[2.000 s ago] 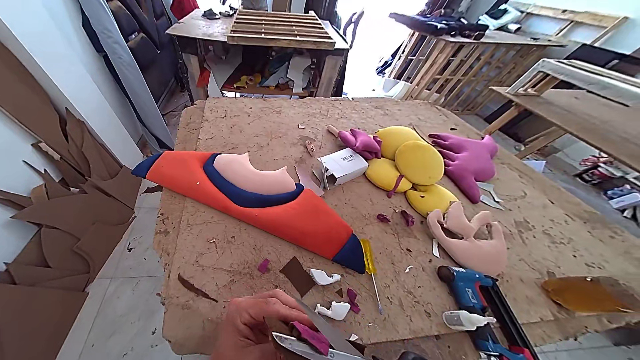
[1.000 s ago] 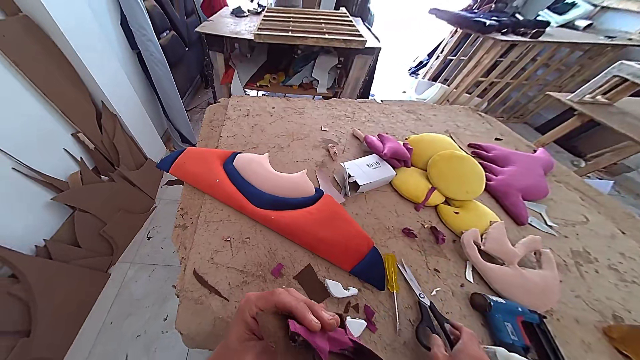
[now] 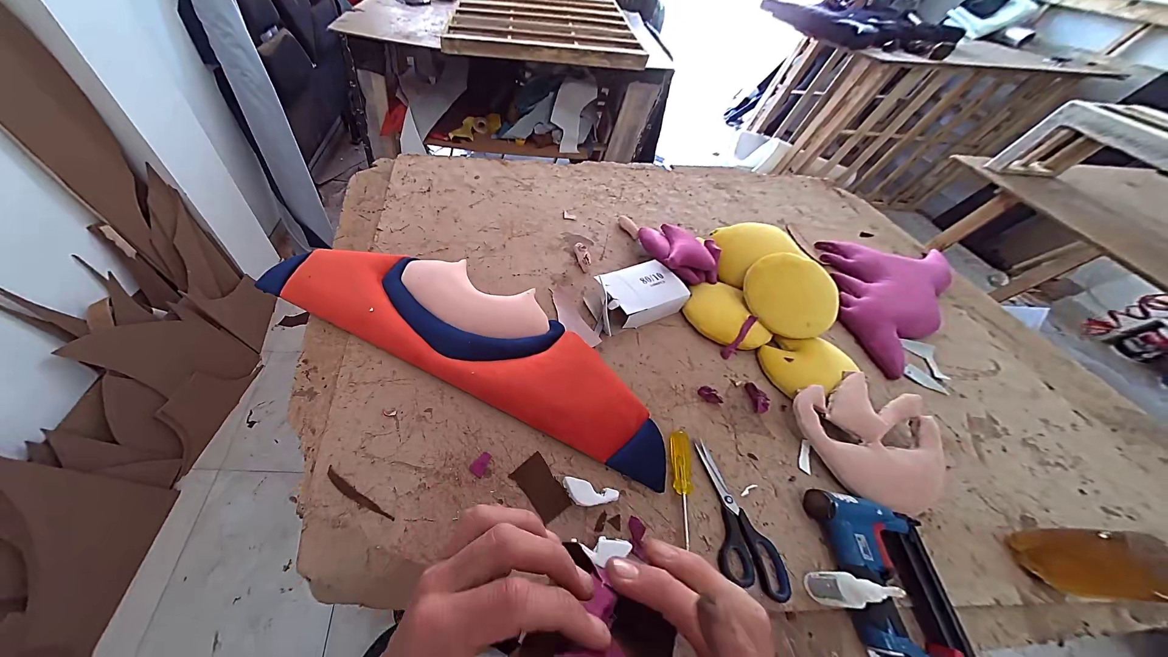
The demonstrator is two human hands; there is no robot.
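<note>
My left hand [image 3: 511,579] and my right hand [image 3: 698,598] meet at the bottom of the view, both gripping a small magenta fabric-covered piece [image 3: 598,602] with dark material at its edges. The fingers hide much of it. Just beyond my fingertips is a white scrap [image 3: 610,550]. Black-handled scissors [image 3: 741,525] lie partly open on the table beside my right hand, next to a screwdriver with a yellow handle [image 3: 681,465]. Farther right are a blue staple gun [image 3: 881,557] and a small white bottle [image 3: 849,589]. A long orange padded piece [image 3: 493,383] with navy ends lies beyond my hands.
The worn board tabletop [image 3: 456,192] carries a white box [image 3: 643,294], yellow padded rounds [image 3: 790,297], a magenta padded piece [image 3: 894,301], a pale pink padded piece [image 3: 885,447] and an amber translucent item [image 3: 1090,561]. Brown sheet offcuts [image 3: 173,347] lean at left.
One second ago my right hand was on the scissors' handles; now the scissors lie released on the table. My right hand has moved left to the magenta piece beside my left hand.
</note>
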